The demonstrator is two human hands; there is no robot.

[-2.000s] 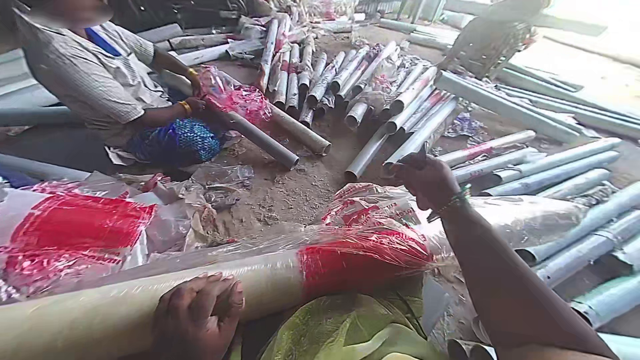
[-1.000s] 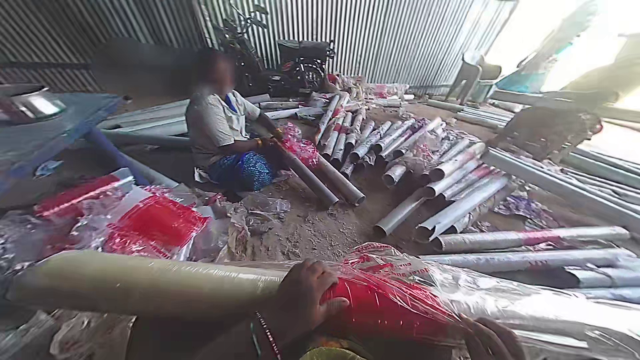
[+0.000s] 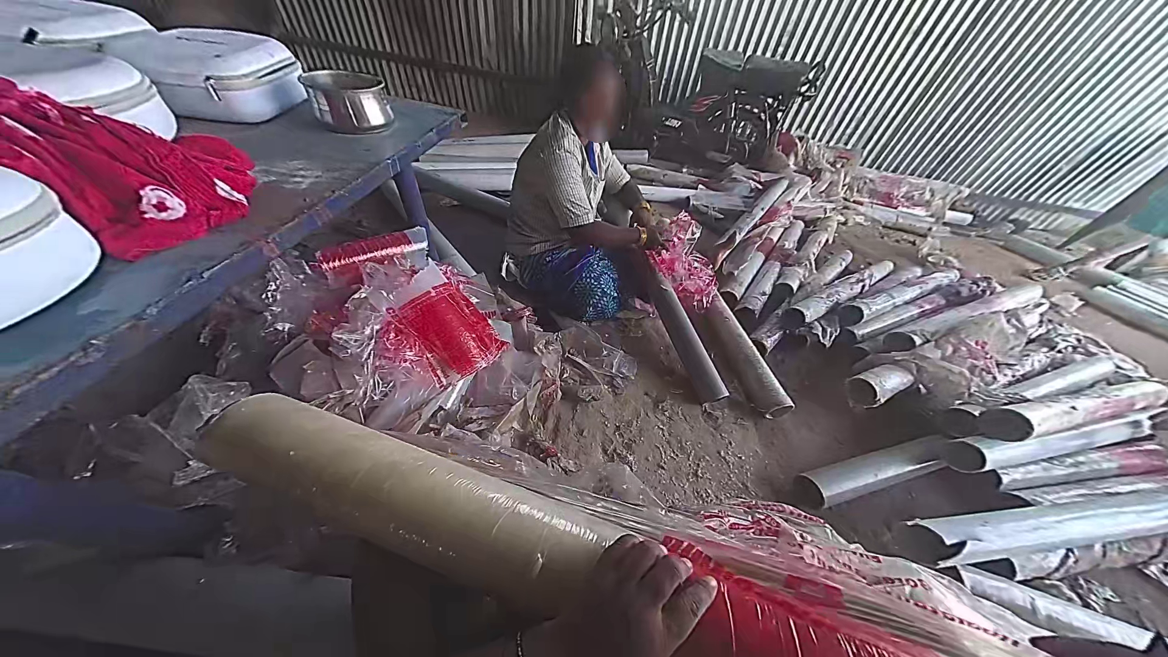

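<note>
A thick tan pipe [image 3: 411, 493] wrapped in clear plastic film slants across the bottom. My left hand [image 3: 643, 593] lies over it with curled fingers, where the bare tan part meets a red band [image 3: 766, 611]. Crumpled clear film with red print [image 3: 858, 566] covers the pipe's right part. At the bottom right edge a dark sliver, seemingly my right hand [image 3: 1095, 644], touches the wrapping; its fingers are mostly out of view. The pipe's underside is hidden.
Another person [image 3: 575, 192] sits on the ground, hands at red-and-clear plastic on a pipe [image 3: 684, 338]. Plastic wrap [image 3: 447, 328] is heaped before me. Many metal-looking pipes [image 3: 1049, 520] lie right. A blue table [image 3: 301, 219] bears pale cases [image 3: 224, 73], red cloth [image 3: 137, 182] and a steel pot [image 3: 347, 100].
My left hand has moved right along the pipe to the red part. My right hand, raised two seconds ago, has come down to the wrapping. The view has swung left.
</note>
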